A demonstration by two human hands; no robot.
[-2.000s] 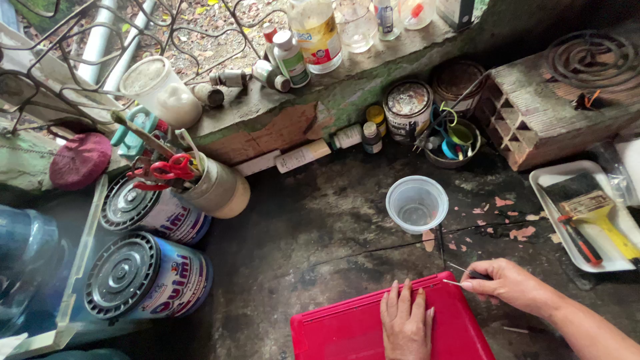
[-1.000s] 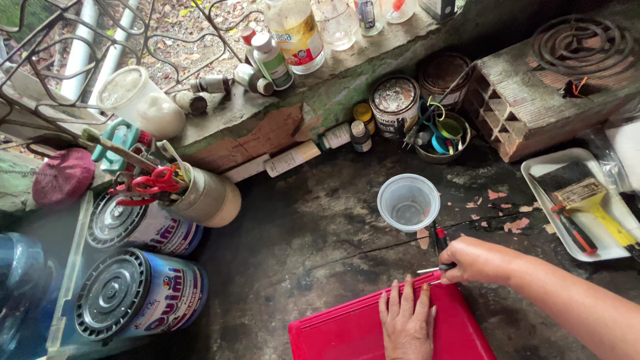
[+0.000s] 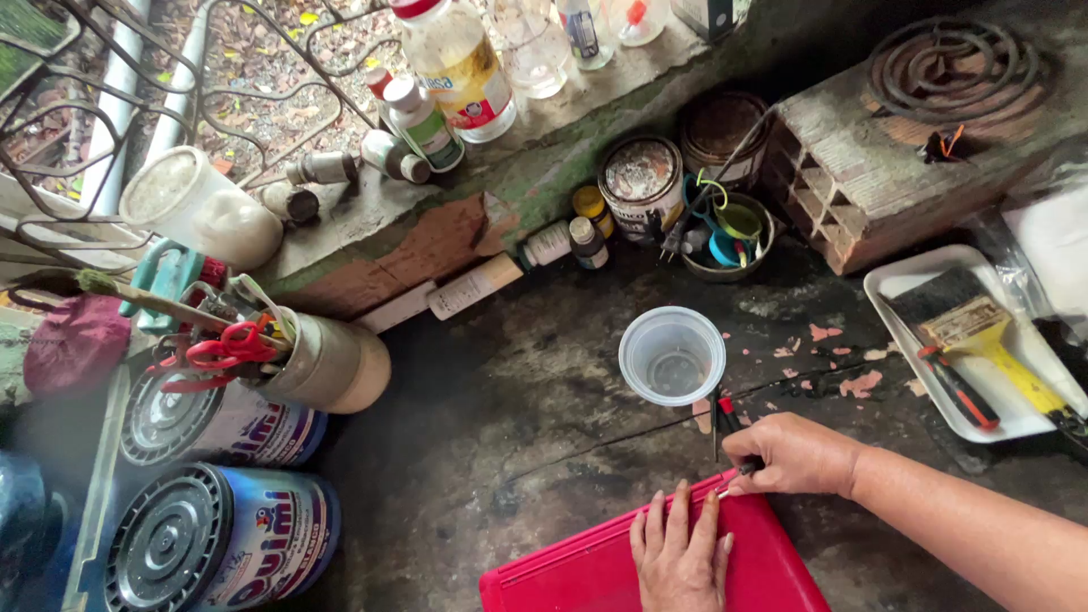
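A red plastic panel or case lies on the dark worktop at the bottom of the view. My left hand rests flat on it with the fingers spread. At its upper right edge, my right hand grips a small tool with a dark handle, probably a screwdriver, whose tip touches the edge near my left fingertips. Just beyond lie a thin dark rod and a tool with a red-and-black handle, partly behind my right hand. Above them stands a clear plastic cup.
A white foam tray at right holds a paintbrush and a red-and-black-handled tool. Left are paint buckets and a container with scissors. Cans, bottles and a hollow brick line the back.
Two seconds ago my right hand held a thin light stick at the red edge; now it grips a dark-handled tool there. My left hand has stayed on the red surface.
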